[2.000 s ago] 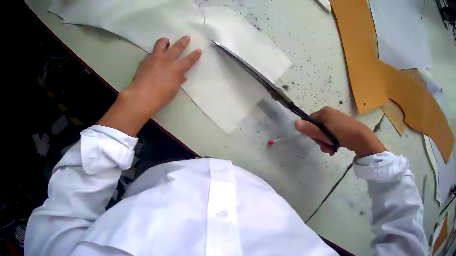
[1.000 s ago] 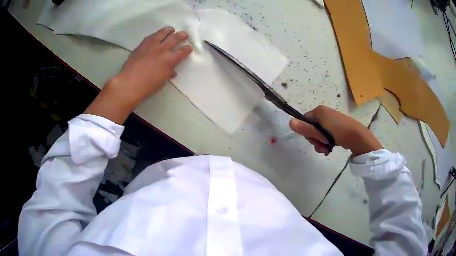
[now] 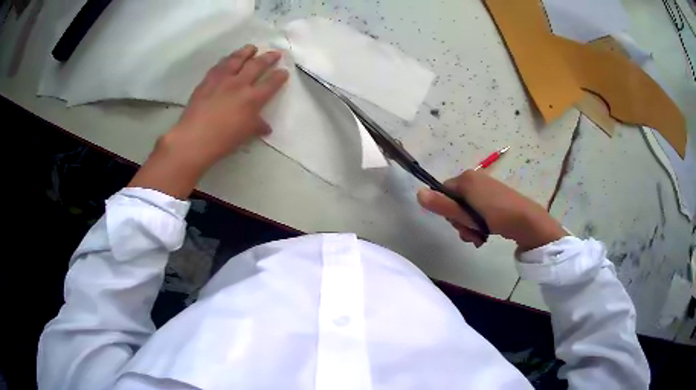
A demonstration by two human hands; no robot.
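White fabric (image 3: 305,126) lies on the pale speckled table, with a cut running through it and the edge beside the blades curled up. A separated white piece (image 3: 362,65) lies just beyond the blades. My right hand (image 3: 496,209) grips the black handles of the long dark shears (image 3: 389,145). The shears point up and left, tip at the fabric, blades nearly together. My left hand (image 3: 225,107) lies flat on the fabric, left of the tip, fingers slightly apart and holding nothing.
A red-tipped pen (image 3: 492,158) lies just beyond my right hand. Tan card patterns (image 3: 561,68) and white sheets (image 3: 588,17) lie at the upper right. A black bar (image 3: 82,29) rests on the fabric at the upper left. The table edge (image 3: 267,219) runs close to my body.
The fabric beside the blades has parted and its near edge has curled up. The shears and right hand have shifted left. The pen now shows beyond the right hand, and the black bar shows more.
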